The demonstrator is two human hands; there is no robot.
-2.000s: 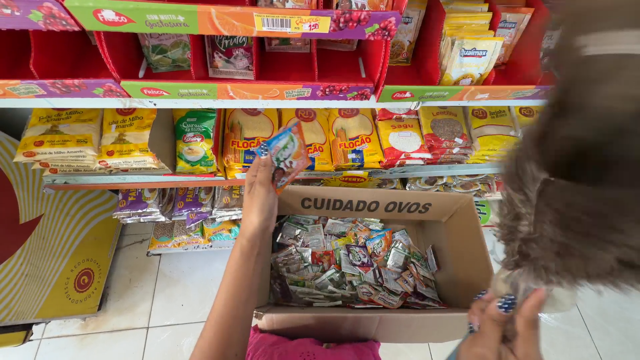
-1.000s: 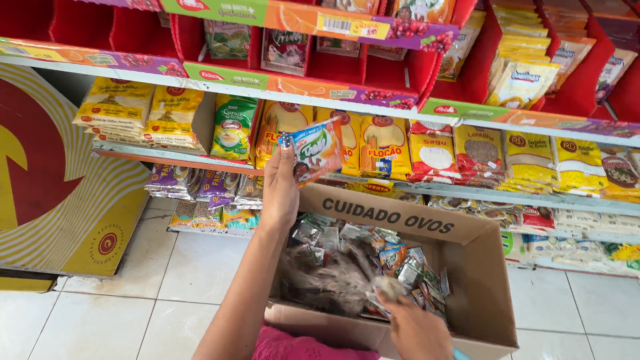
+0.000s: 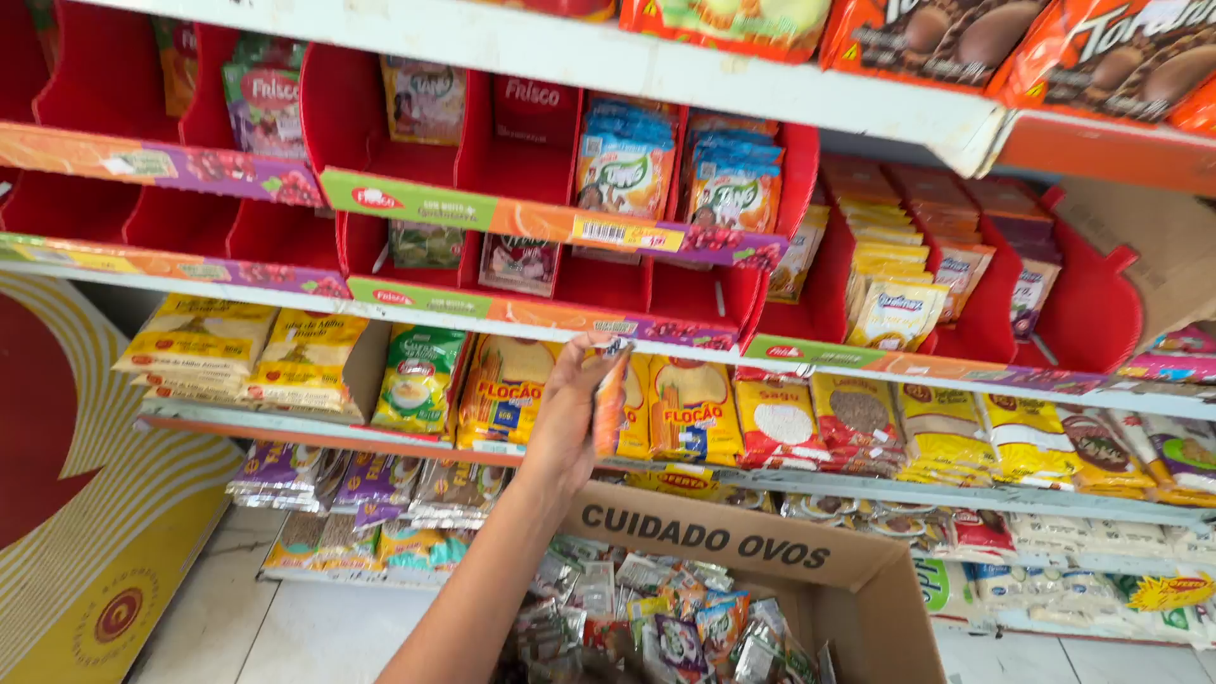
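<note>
My left hand (image 3: 568, 413) holds an orange drink-mix sachet (image 3: 610, 404), seen nearly edge-on, in front of the shelf edge and the yellow flour bags (image 3: 696, 404). Below it stands an open cardboard box (image 3: 722, 537) with many loose sachets (image 3: 679, 646) inside. Above the hand are red divided display trays (image 3: 518, 190); two compartments hold stacks of Tang sachets (image 3: 627, 171), while others hold a few Frisco sachets (image 3: 266, 104). My right hand is not in view.
Yellow and orange sachets (image 3: 893, 309) fill compartments on the right. A white shelf edge (image 3: 570, 47) crosses above, bearing orange chocolate packets (image 3: 926, 43). At the left stands a yellow and red printed panel (image 3: 57, 456). Lower shelves hold purple packets (image 3: 285, 470) and other bags.
My right hand, blurred over the box a second ago, has left the view. My left hand still holds the sachet, now turned edge-on near the shelf edge. The view has shifted up toward the trays.
</note>
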